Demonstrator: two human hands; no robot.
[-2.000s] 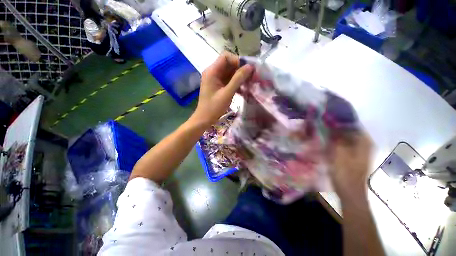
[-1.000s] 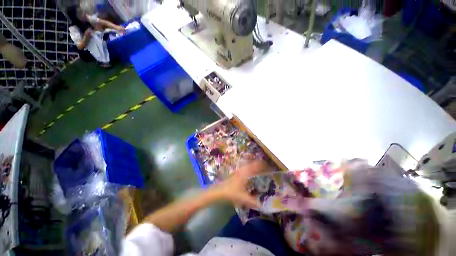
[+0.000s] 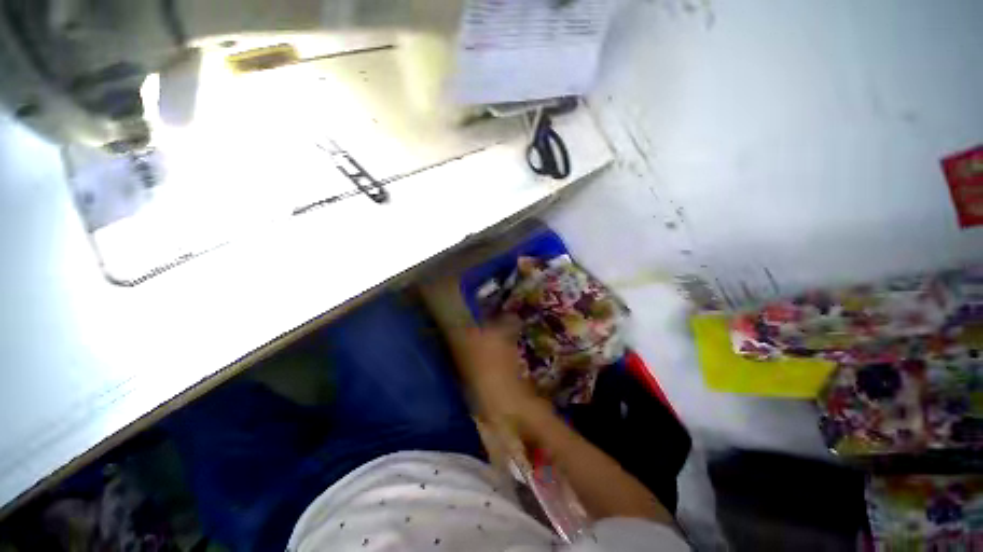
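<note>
Floral fabric pieces lie bunched in and over a blue plastic bin, right of my knees below the table edge. My right hand is blurred at the left side of these pieces, with the forearm reaching up from the lower right. Its fingertips are not clear, and I cannot tell whether it grips the cloth. My left hand is not in view.
The sewing machine head is at the upper left. Snips, black-handled scissors and a printed sheet are on the table's right part. More floral cloth and a yellow piece are at right.
The view has swung right, from the long table to its right end. The floral piece that was between my hands is no longer seen held up. My right arm now reaches to the bin.
</note>
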